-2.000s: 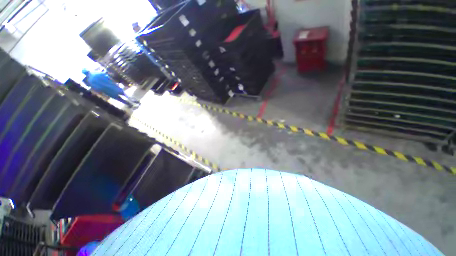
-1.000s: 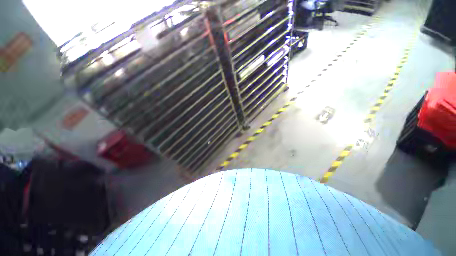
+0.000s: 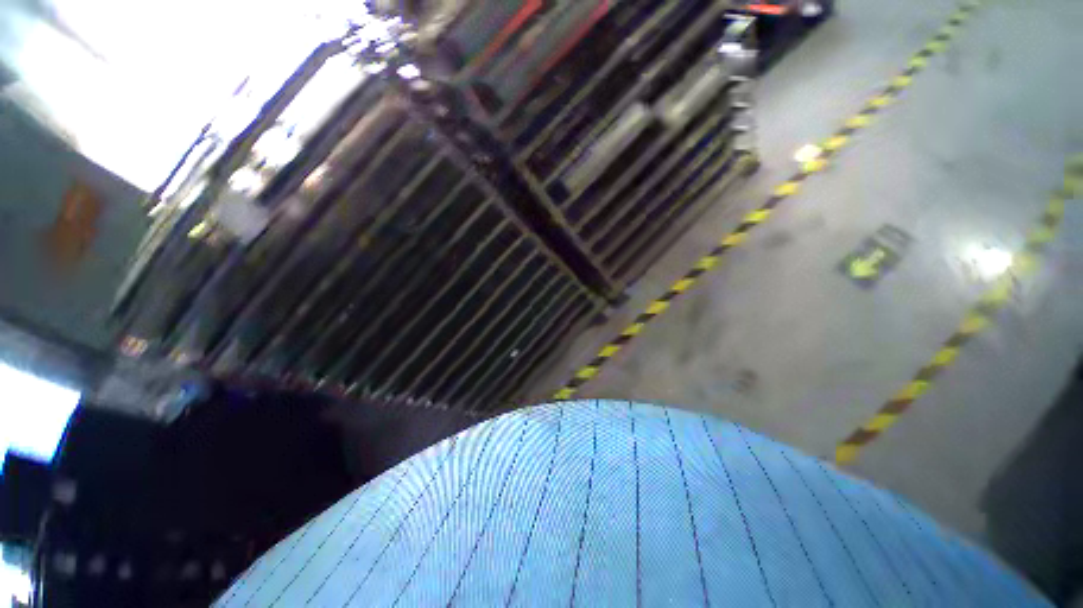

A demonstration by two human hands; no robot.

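Neither of my hands shows in the head view. A tall tray rack [image 3: 404, 279] with many dark horizontal shelves stands nearest in front of me, at upper left and centre, and looks tilted in the picture. A dark upright post [image 3: 523, 196] runs down its face. Pale and red items show on its upper part, too blurred to name. A light blue striped surface [image 3: 629, 511] fills the bottom centre and covers what lies below it.
Yellow-black tape [image 3: 701, 267] runs along the floor beside the rack, and a second tape line [image 3: 938, 362] lies further right. A floor marking [image 3: 875, 255] sits between them. Dark stacked shapes [image 3: 190, 487] stand at lower left. A dark shape [image 3: 1045, 475] is at the right edge.
The view has turned from the aisle with stacked black bins to the tray rack. Since one second ago, the rack looks closer and more tilted, and the red-covered bin at right has left view.
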